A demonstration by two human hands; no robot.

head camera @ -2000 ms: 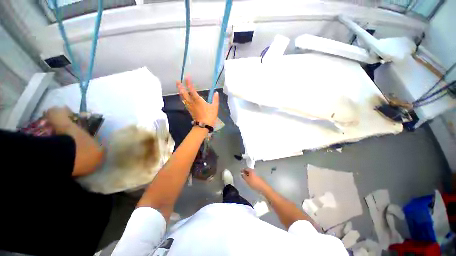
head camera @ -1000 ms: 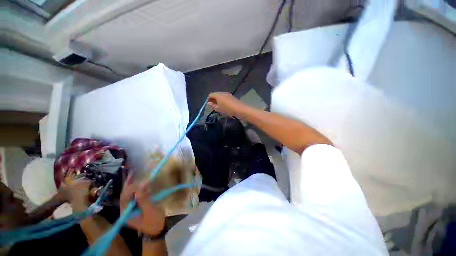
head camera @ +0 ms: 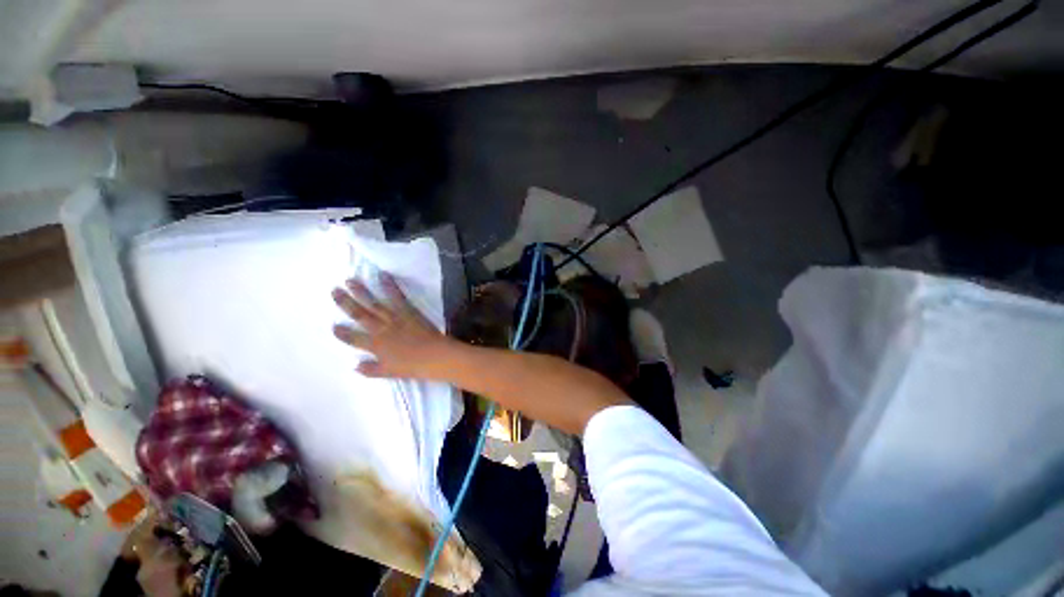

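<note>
My right hand (head camera: 391, 335) lies flat, fingers spread and empty, on the right part of a white layered stack (head camera: 245, 315) on the table. The arm comes in from the lower right in a white sleeve. A thin light-blue cord (head camera: 467, 472) runs under or past my forearm, from a dark bundle (head camera: 539, 266) on the floor side down to the bottom edge. I cannot tell what holds its lower end. My left hand is not in view.
A checked red cloth (head camera: 210, 443) lies on the stack's lower left. Another person's hand (head camera: 161, 560) is beside it. A white-covered table (head camera: 933, 408) stands right. Paper pieces (head camera: 677, 233) and black cables (head camera: 747, 140) are on the floor.
My right hand has let go of the blue cord and moved left onto the white stack. My left hand has gone out of view. The camera has turned and tilted down.
</note>
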